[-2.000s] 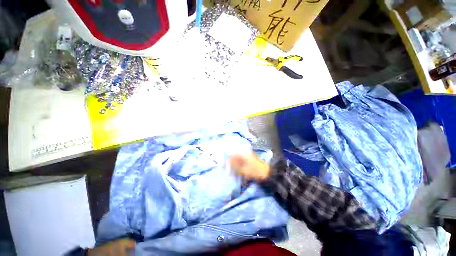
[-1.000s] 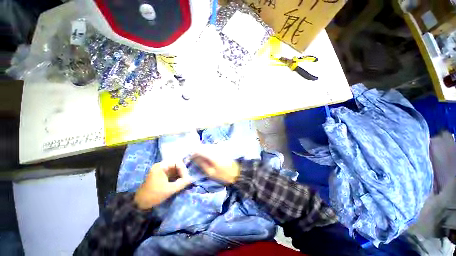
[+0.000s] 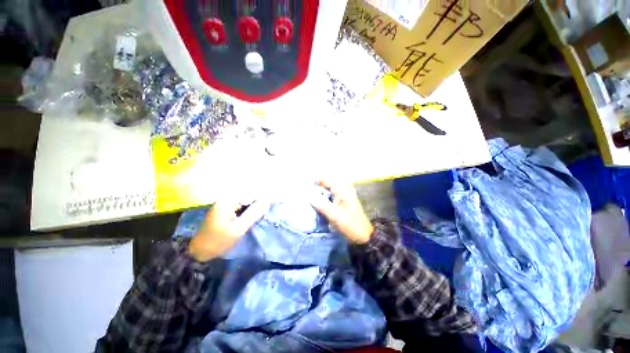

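Observation:
A light blue garment (image 3: 280,293) lies across my lap and reaches up to the front edge of the table. My left hand (image 3: 224,226) grips the garment's upper part on the left, at the table edge. My right hand (image 3: 345,212) grips it on the right. The cloth between my hands is washed out by glare, so its edge and any snap there cannot be made out. The machine head (image 3: 252,65), white with a red-rimmed dark panel, stands above and beyond my hands.
The white table (image 3: 103,172) bears a silver button pile (image 3: 190,114), clear plastic bags (image 3: 86,86), yellow-and-black pliers (image 3: 423,116) and a brown carton (image 3: 442,41). A heap of blue garments (image 3: 528,241) hangs over a blue bin at right. A white panel (image 3: 76,296) stands lower left.
Both hands, together over the lap a second ago, have moved apart and up to the table edge with the cloth. The view has shifted, showing more of the machine's panel.

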